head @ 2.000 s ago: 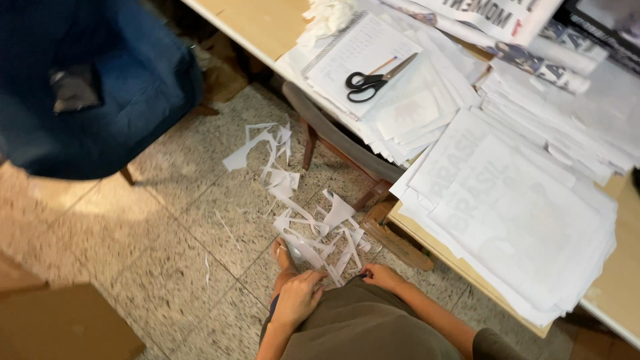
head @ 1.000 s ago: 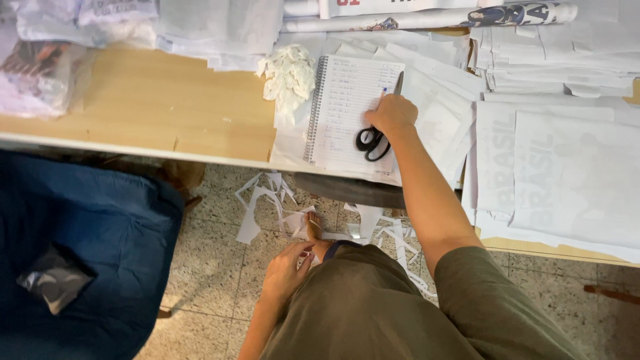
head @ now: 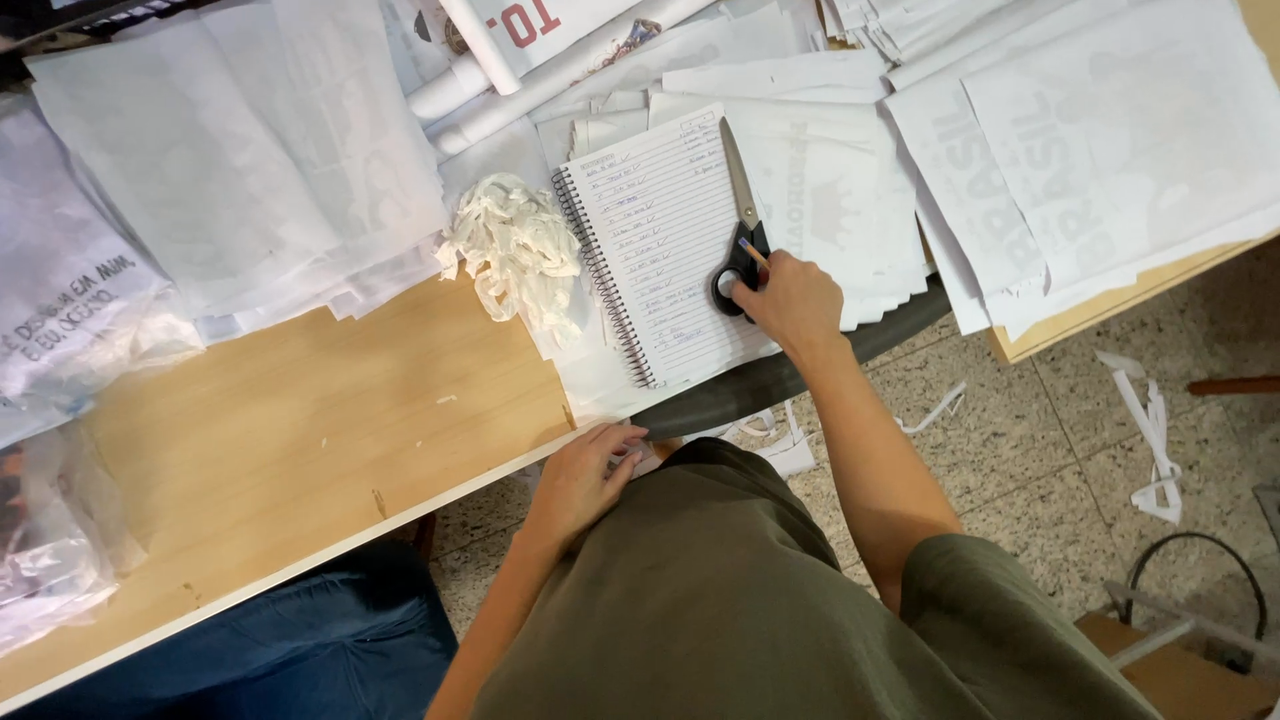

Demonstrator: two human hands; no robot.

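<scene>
My right hand (head: 795, 300) is at the black handles of a pair of scissors (head: 742, 195), which lie on an open spiral notebook (head: 655, 260) with handwriting. A pen (head: 753, 251) shows at its fingertips; whether the fingers grip the pen or the scissors I cannot tell. Near the table edge rests my left hand (head: 592, 468), fingers slightly bent, beside my dark green garment, with nothing seen in it. A heap of whitish crumpled strips (head: 515, 245) lies left of the notebook.
Printed paper sheets (head: 1090, 170) are stacked at the right, more sheets (head: 230, 150) and plastic bags (head: 60, 270) at the left. Rolled prints (head: 560, 100) lie behind. A dark chair back (head: 720, 400) borders the table. Paper scraps (head: 1150, 440) lie on the floor, and a blue chair (head: 300, 630) stands below.
My right hand has gone from low by my body to the scissors on the notebook. The scissors now lie turned, blades pointing away. My left hand has come up to the table edge. The view has shifted.
</scene>
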